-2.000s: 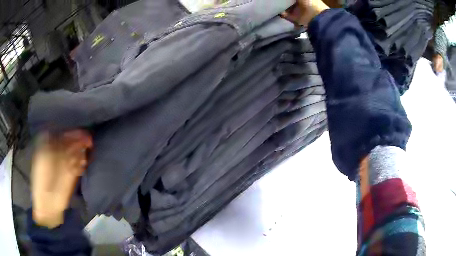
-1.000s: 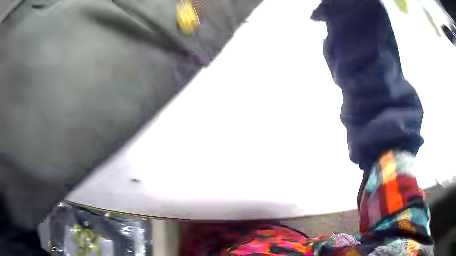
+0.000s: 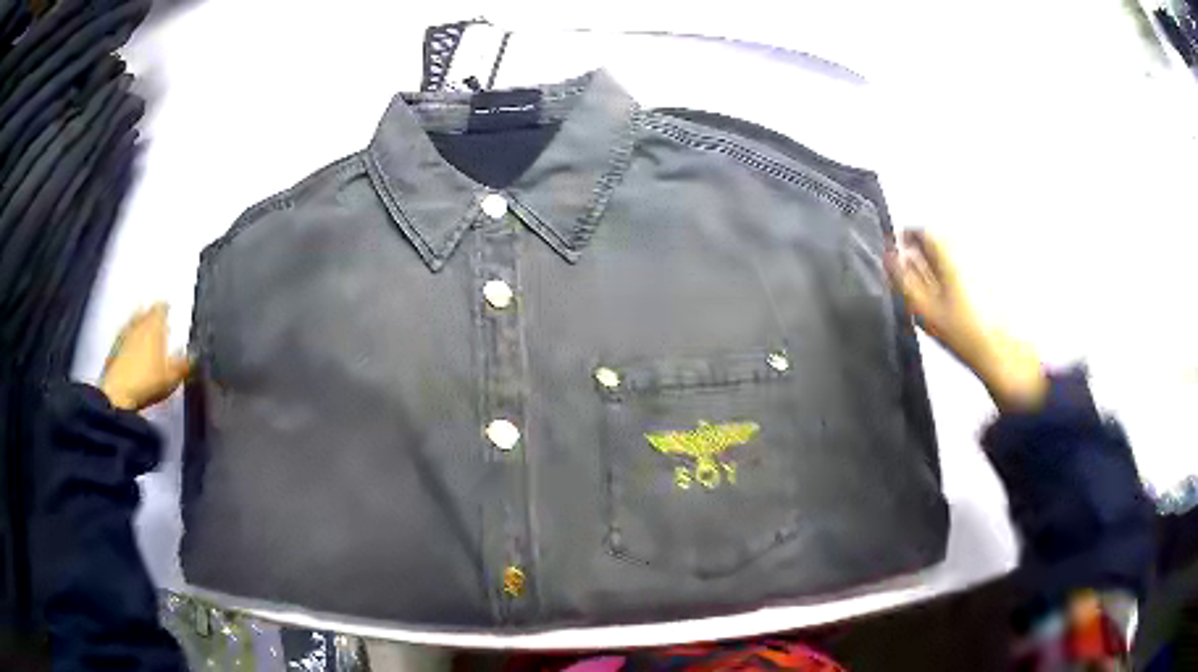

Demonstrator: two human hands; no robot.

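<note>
A dark grey denim shirt point(image 3: 355, 394) lies folded, front up, on the white table, collar point(image 3: 591, 171) away from me. Round buttons run down its front, and a yellow-green embroidery point(image 3: 703, 446) is on the chest pocket. A hang tag point(image 3: 476, 55) shows behind the collar. My left hand point(image 3: 145, 361) is at the shirt's left edge with its fingers apart. My right hand point(image 3: 939, 289) is at the right edge near the shoulder, slightly blurred. I cannot tell whether its fingers hold the cloth.
A pile of folded dark garments point(image 3: 59, 197) stands at the far left edge. A thin dark curved strip point(image 3: 749, 50) lies on the table's far side. Shiny bagged items point(image 3: 250, 637) show below the table's near edge. Clear film point(image 3: 1178, 496) shows at the right edge.
The shirt has come from the left, off the garment stack, and now lies flat and centred on the table. Both hands are now at its sides.
</note>
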